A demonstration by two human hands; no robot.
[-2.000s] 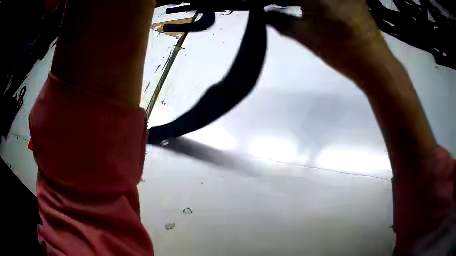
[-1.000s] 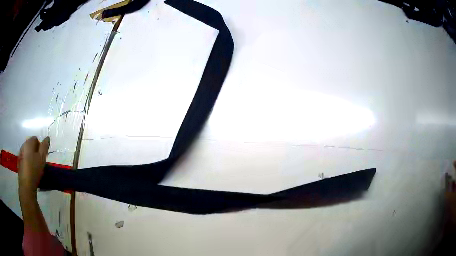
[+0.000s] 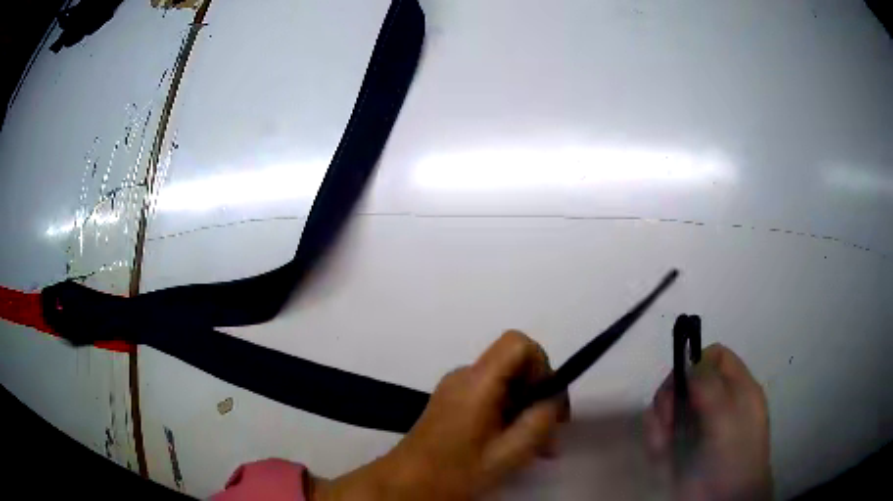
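Observation:
A long dark navy waistband strip (image 3: pixel 294 377) lies bent on the table. Its left end rests over the red tape, one arm runs up to the top edge, the other runs right to my left hand. My left hand (image 3: pixel 485 421) is closed on that arm near its end, and a narrow dark end sticks out up and to the right past the fingers. My right hand (image 3: pixel 725 421) is blurred, at the lower right, apart from the strip. It holds a slim dark doubled thing (image 3: pixel 682 342) with a rounded top; I cannot tell whether it is thread snips or folded fabric.
The white table (image 3: pixel 548 127) has a brown joint (image 3: pixel 137 362) at the left with worn marks beside it. Red tape (image 3: pixel 22 306) is stuck at the left edge. A small pale scrap (image 3: pixel 225 404) lies below the strip. Dark pieces (image 3: pixel 88 20) lie at the upper left.
My left hand has let go of the strip's left end at the tape and moved right, now holding the right-hand arm near its end. My right hand has come in from the right edge.

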